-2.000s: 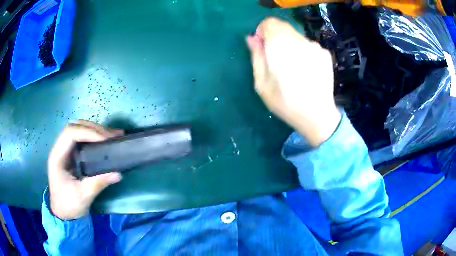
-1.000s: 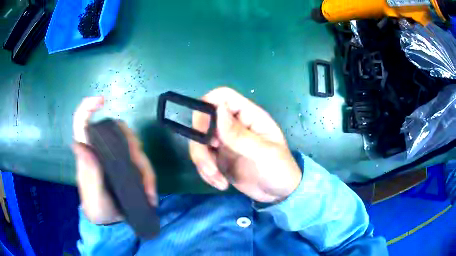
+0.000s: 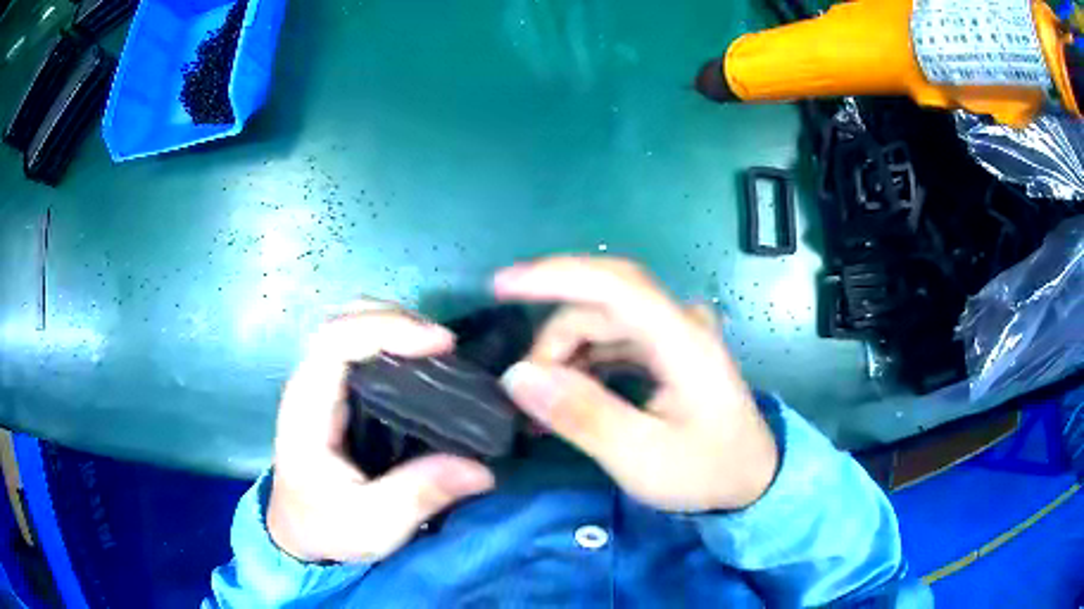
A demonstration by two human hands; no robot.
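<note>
My left hand [image 3: 357, 440] grips a black housing [image 3: 434, 402] low in front of the smock. Its end with wavy lines faces up toward the camera. My right hand [image 3: 660, 405] is at the housing's right side, thumb near its end. Its fingers are curled around a dark piece that is blurred and partly hidden; I cannot tell if this is the rectangular frame. A loose black rectangular frame [image 3: 770, 211] lies on the green mat to the right.
An orange power screwdriver [image 3: 832, 57] lies upper right, above piled black frames [image 3: 874, 238] and a clear plastic bag [image 3: 1034, 303]. A blue screw bin [image 3: 149, 107] stands upper left, with black housings [image 3: 60, 107] beside it. A thin dark rod [image 3: 45, 268] lies at left. Dark specks dot the mat.
My hands have come together at the housing. The housing has turned so its wavy-lined end shows. The frame that was clear in my right hand is no longer clearly visible.
</note>
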